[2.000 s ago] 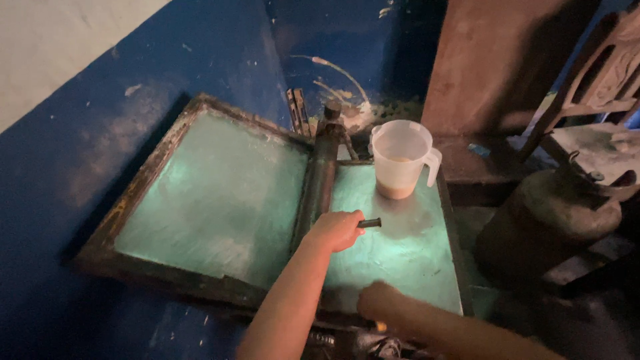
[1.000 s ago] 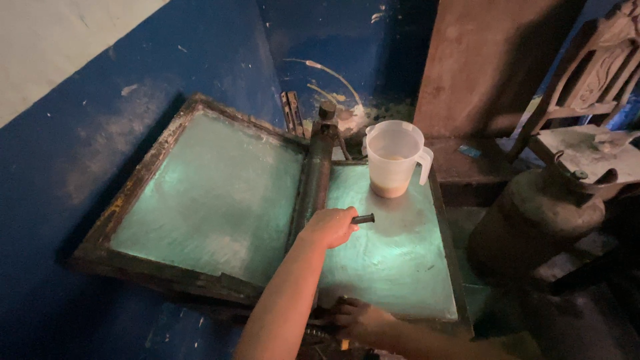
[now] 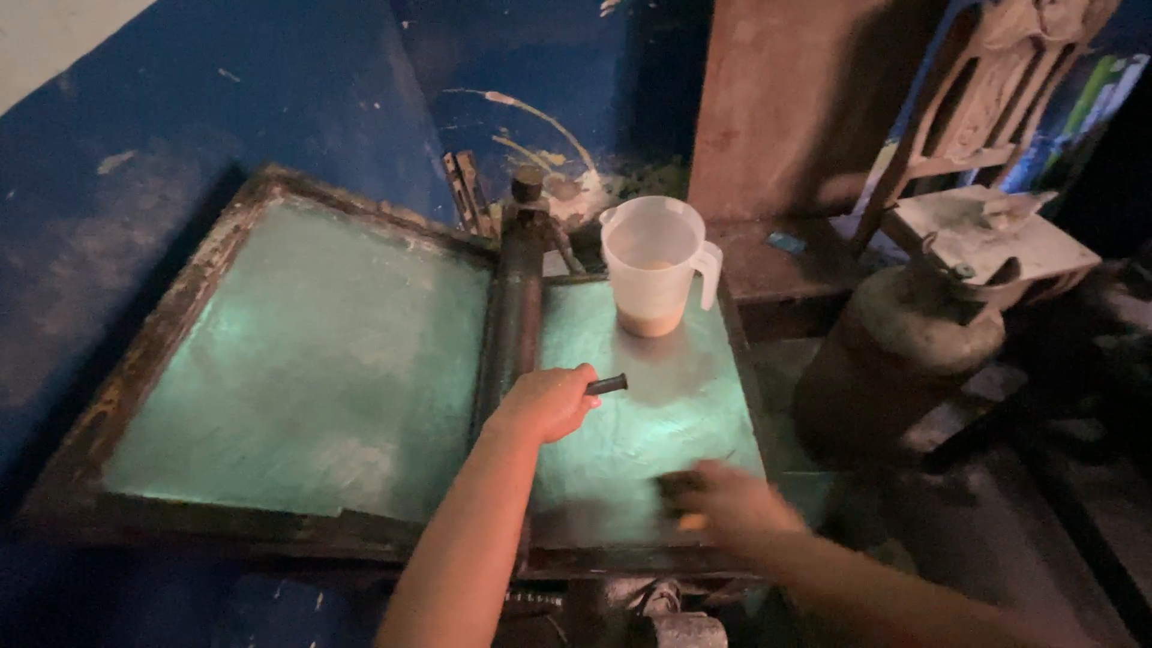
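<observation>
My left hand (image 3: 546, 402) is closed around a dark, rod-like handle (image 3: 607, 385) over the left part of the right-hand green-lit panel (image 3: 711, 405). Blurred by motion, my right hand (image 3: 733, 504) is above the lower part of that panel, with a dark object (image 3: 681, 493) at its fingers; what it is cannot be told. A translucent plastic measuring jug (image 3: 652, 261) stands upright on the panel's far end, with a little tan liquid at its bottom. A thick dark metal bar (image 3: 517, 315) separates this panel from a larger framed pale green panel (image 3: 315, 351) on the left.
A gas cylinder (image 3: 900, 360) stands at the right, near a carved wooden chair (image 3: 981, 99) with items on its seat. A blue wall (image 3: 315, 99) rises behind the panels. Metal machine parts (image 3: 675, 621) show below the front edge.
My right hand has moved from the panel's front edge to over its lower right part. My left hand has stayed on the dark handle. The jug has not moved on the panel.
</observation>
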